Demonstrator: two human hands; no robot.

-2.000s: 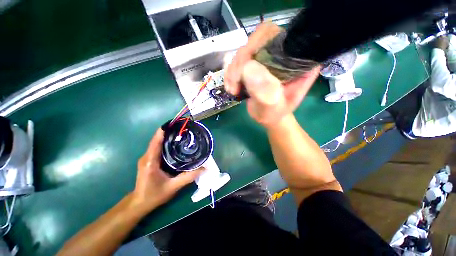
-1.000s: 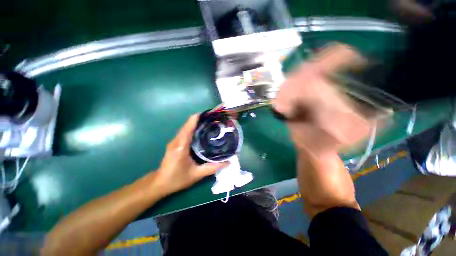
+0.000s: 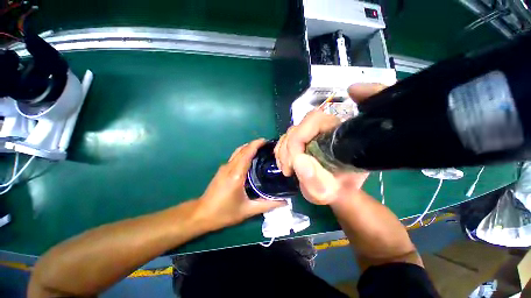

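My left hand (image 3: 230, 183) grips a camera housing (image 3: 269, 174) with a black interior, open end up, at the bench's near edge. Its white mounting base (image 3: 285, 222) points toward me, with a short white cable below. My right hand (image 3: 317, 154) is closed around the wrapped front end of a thick black electric screwdriver (image 3: 431, 119) with a pale label. The right fingers are over the right side of the housing opening and hide the screwdriver's tip. Whether the tip touches anything inside cannot be told.
A white screw feeder (image 3: 349, 74) with a red switch stands just beyond my hands. White camera units with black heads (image 3: 49, 110) stand at the left. A white base with a cable (image 3: 442, 173) lies at right. A metal rail (image 3: 157, 42) runs behind. A white-clad part of a person shows at far right.
My right hand has moved left with the screwdriver, from beside the feeder to over the housing. My left hand still holds the housing. The camera view has shifted.
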